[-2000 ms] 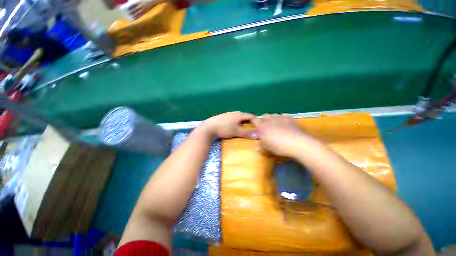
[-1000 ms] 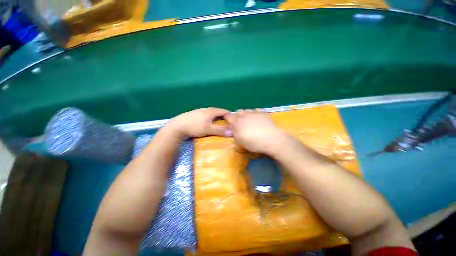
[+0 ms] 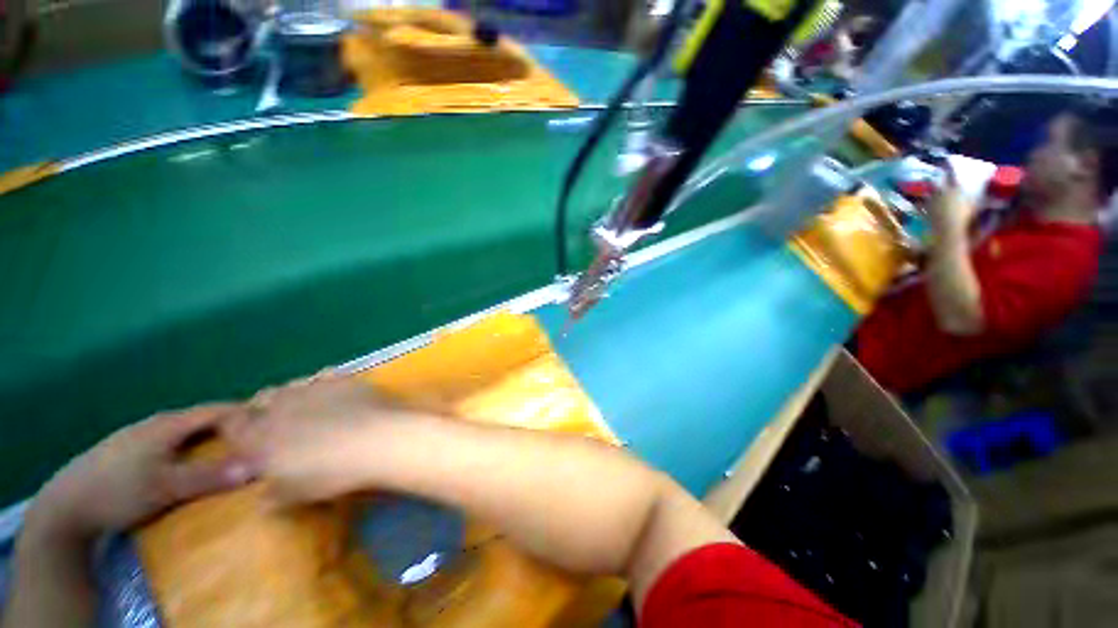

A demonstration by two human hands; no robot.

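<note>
The orange, tape-wrapped padded fixture (image 3: 233,568) lies at the lower left, with a dark round hole in its middle. My left hand (image 3: 135,464) rests at the fixture's far left edge, fingers bent. My right hand (image 3: 307,436) rests beside it on the fixture, and the fingertips of both hands meet. No object shows in either hand; whether something small is between the fingers cannot be told. The black power screwdriver (image 3: 711,104) with a yellow band hangs beyond the fixture, its metal tip pointing down.
The green conveyor belt (image 3: 294,233) runs behind the fixture. An open carton (image 3: 965,540) of black parts stands at the right. A clear hose (image 3: 907,88) curves from the screwdriver. A person in red (image 3: 1042,276) holds a white and red object at another orange fixture (image 3: 852,252).
The view has swung to the right, bringing the screwdriver, carton and person into view. The speckled tub has left the picture. My hands stay together at the fixture's far edge.
</note>
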